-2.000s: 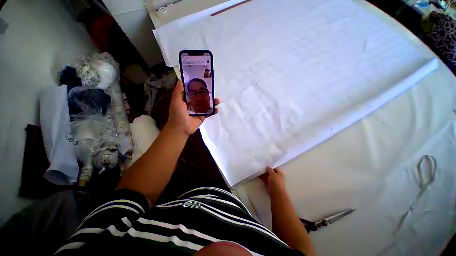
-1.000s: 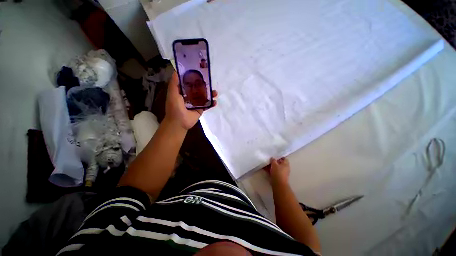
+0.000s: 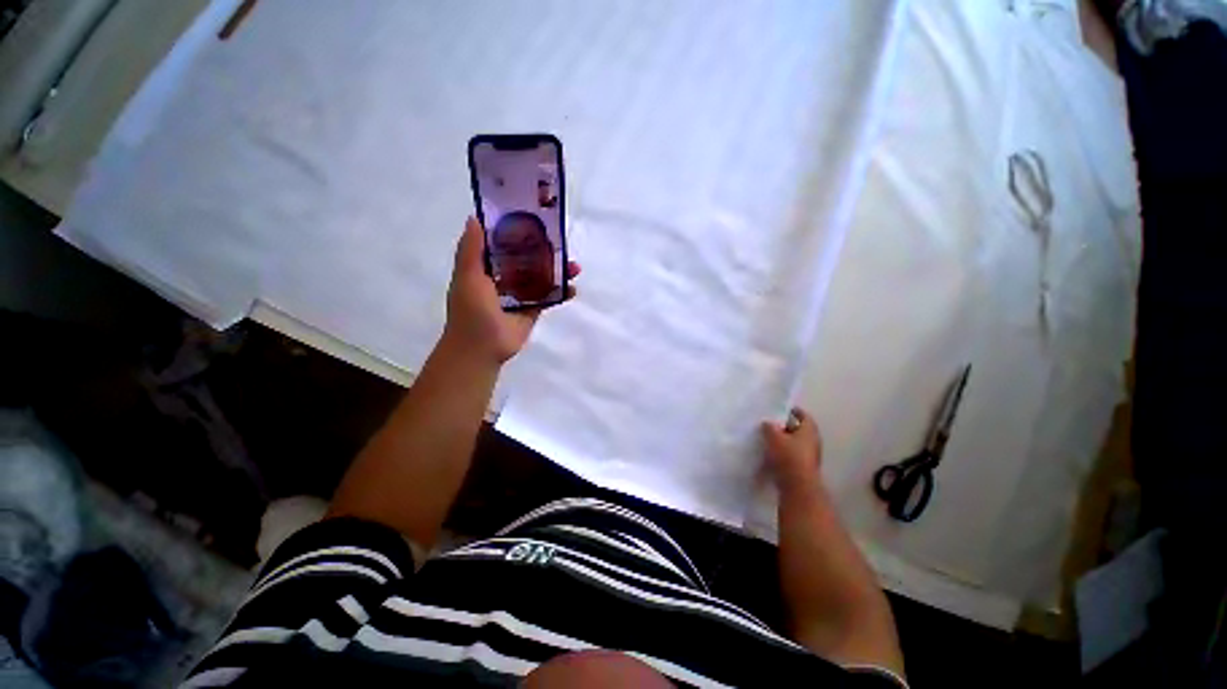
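Observation:
My left hand holds a dark-edged smartphone upright over the table; its lit screen shows a face on a video call. A large bluish-white sheet lies on the table, with soft wrinkles near me. My right hand is at the sheet's near right edge, fingers closed on it; the fingertips are partly hidden and small. Black-handled shears lie to the right of my right hand, blades pointing away from me.
Pale silvery loops with a thin shaft lie farther right. Cream underlay covers the table's right part. A brown strip shows at the far left. A pale tube is in the upper left corner. Plastic-wrapped bundles are at the lower left.
The view has turned right, so the table and sheet sit differently in it and the floor bundles are mostly out of view. Both hands keep their holds. The shears now show fully, clear of my right forearm.

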